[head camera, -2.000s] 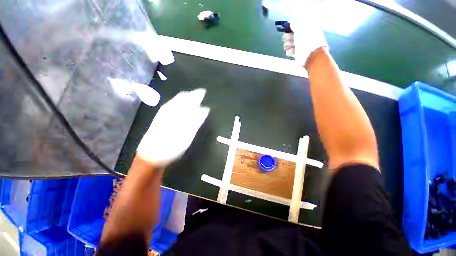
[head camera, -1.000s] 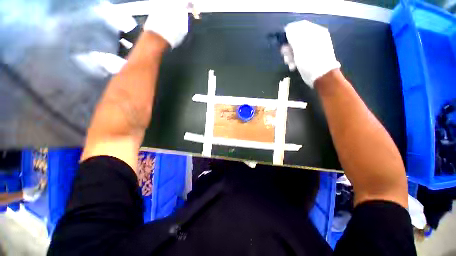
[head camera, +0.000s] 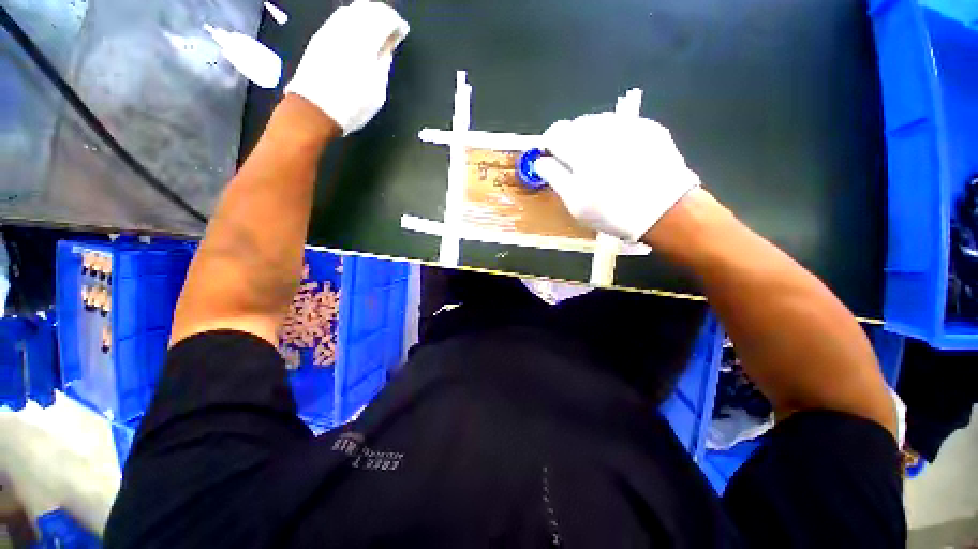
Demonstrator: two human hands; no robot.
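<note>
The round blue cup (head camera: 533, 168) stands on the stained tan pad (head camera: 515, 206), framed by crossing strips of white tape (head camera: 452, 172). My right hand (head camera: 622, 172), in a white glove, is over the pad's right side with its fingertips at the cup, covering part of it. Any part between these fingertips is hidden. My left hand (head camera: 349, 67), also in a white glove, is at the upper left of the bench with its fingers curled. I cannot see whether it holds anything.
A blue bin (head camera: 906, 161) with black parts (head camera: 965, 257) is at the right. Below the bench edge at left, one blue bin holds tan parts (head camera: 311, 322) and another holds tan-tipped pieces in rows (head camera: 97, 281). A grey metal surface (head camera: 118, 118) is at upper left.
My right hand has moved down and left to the cup; the black part seen at its fingertips is out of sight. My left hand's fingers are now curled, with no tan piece visible.
</note>
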